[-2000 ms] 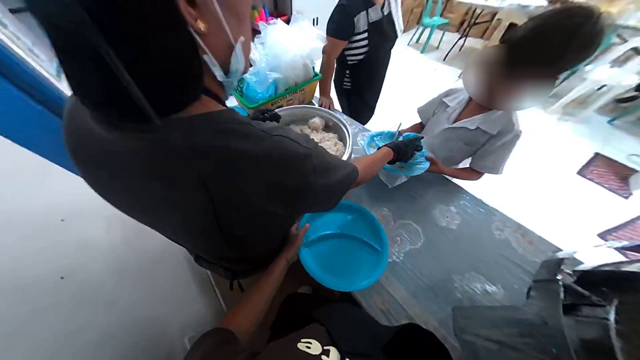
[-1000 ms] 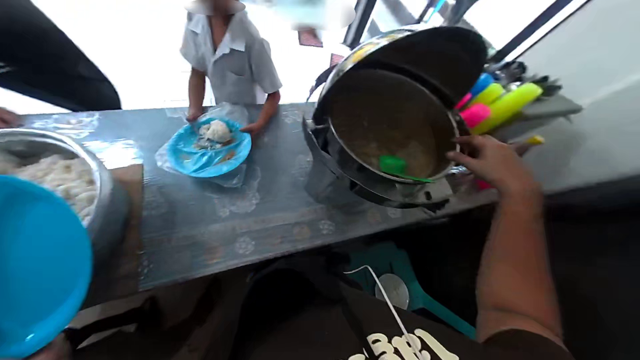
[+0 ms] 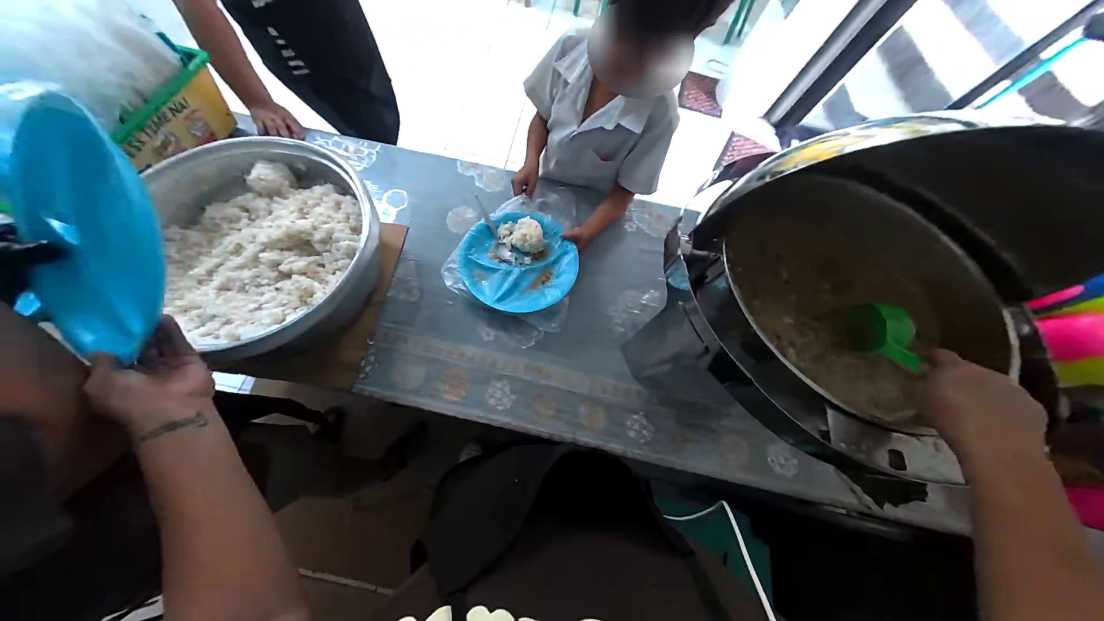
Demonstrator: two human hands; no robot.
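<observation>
My left hand (image 3: pixel 155 371) grips the lower rim of a blue plastic plate (image 3: pixel 90 224), tilted nearly upright at the far left; a co-worker's dark-gloved hand (image 3: pixel 26 259) is at its other side. My right hand (image 3: pixel 983 401) holds the handle of a green plastic dipper (image 3: pixel 888 332), which is inside a large pot of brothy food (image 3: pixel 811 319). Between them, on the table, a blue plate lined with clear plastic (image 3: pixel 517 289) bears cooked rice (image 3: pixel 523 235), a spoon and some brown bits. A person in a white shirt touches that plate with both hands.
A big metal basin of rice (image 3: pixel 259 259) stands on a brown board at the left, with a green-rimmed basket of plastic bags (image 3: pixel 164 112) behind it. Another person's hand (image 3: pixel 276 121) rests on the patterned table (image 3: pixel 526 379). The pot's raised lid and colourful plastic items are at the right.
My right hand has gone from the pot's rim to the green dipper's handle. The blue plate in my left hand now stands tilted up, with the co-worker's gloved hand by it.
</observation>
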